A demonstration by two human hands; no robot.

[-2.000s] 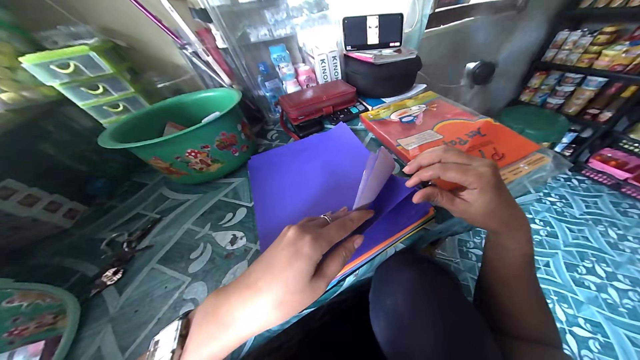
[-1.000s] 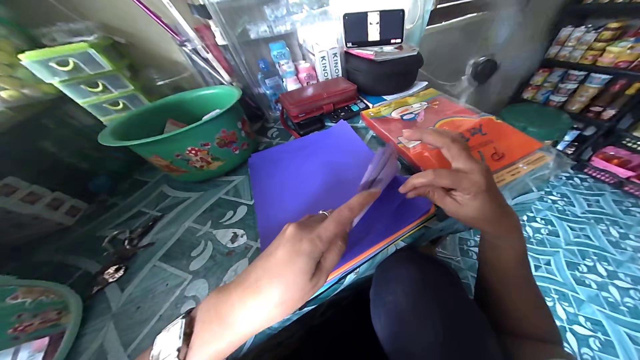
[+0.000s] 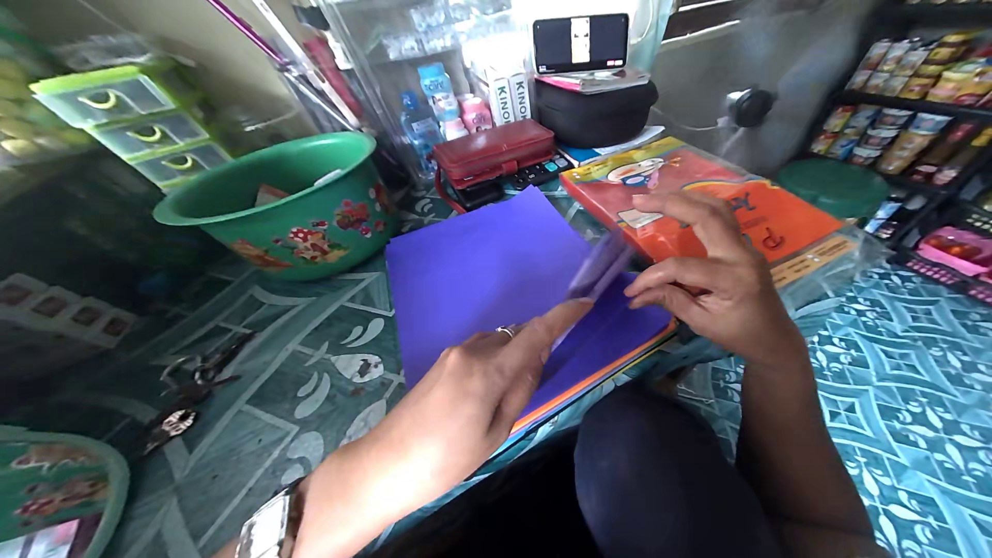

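A stack of purple sheets [image 3: 480, 267] lies on the patterned tablecloth [image 3: 310, 380], with orange and yellow edges showing beneath. My left hand [image 3: 496, 372], with a ring and a wristwatch [image 3: 267, 527], rests on the stack with its index finger against the base of a small bundle of pale, blurred slips [image 3: 601, 263]. Whether its fingers pinch the slips cannot be made out. My right hand [image 3: 709, 271] is raised just right of the slips, fingers curled and apart, with nothing visible in it. Behind it lies an orange pack in clear plastic [image 3: 798, 225].
A green basin [image 3: 310, 225] stands at the left beside a drawer unit [image 3: 139, 128]. A red case [image 3: 496, 151], a calculator [image 3: 542, 172] and a phone [image 3: 581, 43] on a black case [image 3: 597, 108] are at the back. Scissors [image 3: 201, 372] and a watch [image 3: 174, 426] lie left.
The pale slips, upright between both hands two seconds ago, now lean to the right and are blurred. My right hand's fingers have spread and lifted. My left index finger has extended along the slips' base.
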